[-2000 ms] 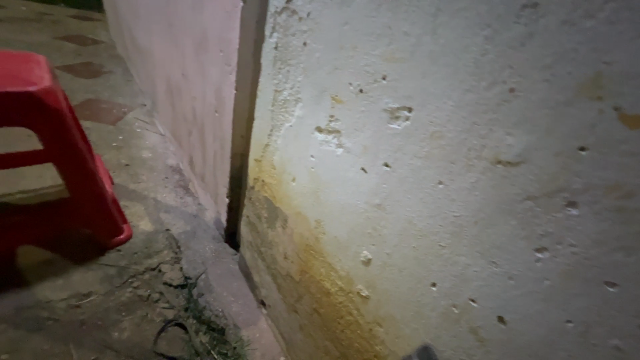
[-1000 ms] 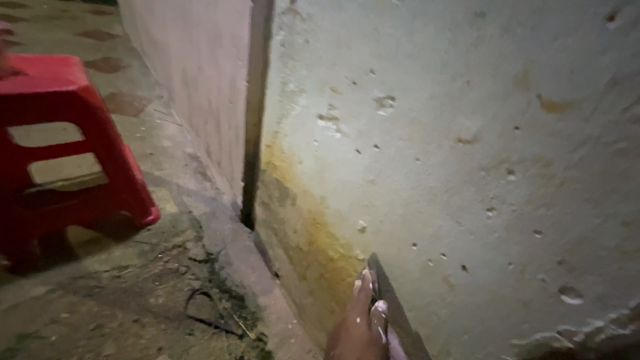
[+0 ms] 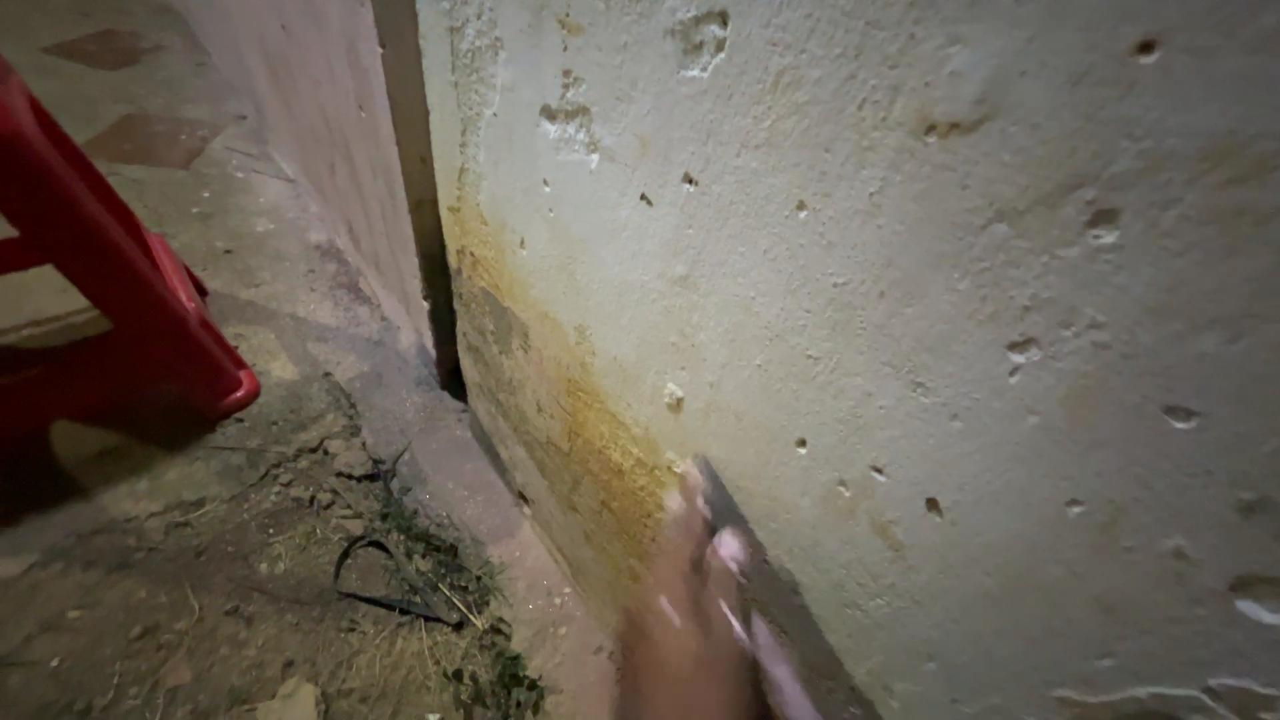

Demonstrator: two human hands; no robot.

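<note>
My right hand (image 3: pixel 690 610) reaches up from the bottom middle, blurred, with whitish residue on its fingers. It is closed on a flat, thin-bladed scraper (image 3: pixel 790 600), whose dark blade lies along the right side of the fingers, at the wall's surface. The scraper's handle is hidden. The fingertips are at the pale plastered wall (image 3: pixel 900 300), beside a yellow-brown stained patch (image 3: pixel 600 440) low on its left part. Small holes and chipped spots mark the plaster. My left hand is out of view.
A red plastic stool (image 3: pixel 110 270) stands at the left. A pinkish wall (image 3: pixel 310 130) meets the pale wall at a dark vertical gap (image 3: pixel 430 230). Below are a concrete ledge (image 3: pixel 500 540), soil with small plants (image 3: pixel 490 640) and a black strap-like loop (image 3: pixel 380 600).
My right hand and the scraper, scarcely showing two seconds ago, came into view at the wall by one second ago. The view has moved closer to the wall.
</note>
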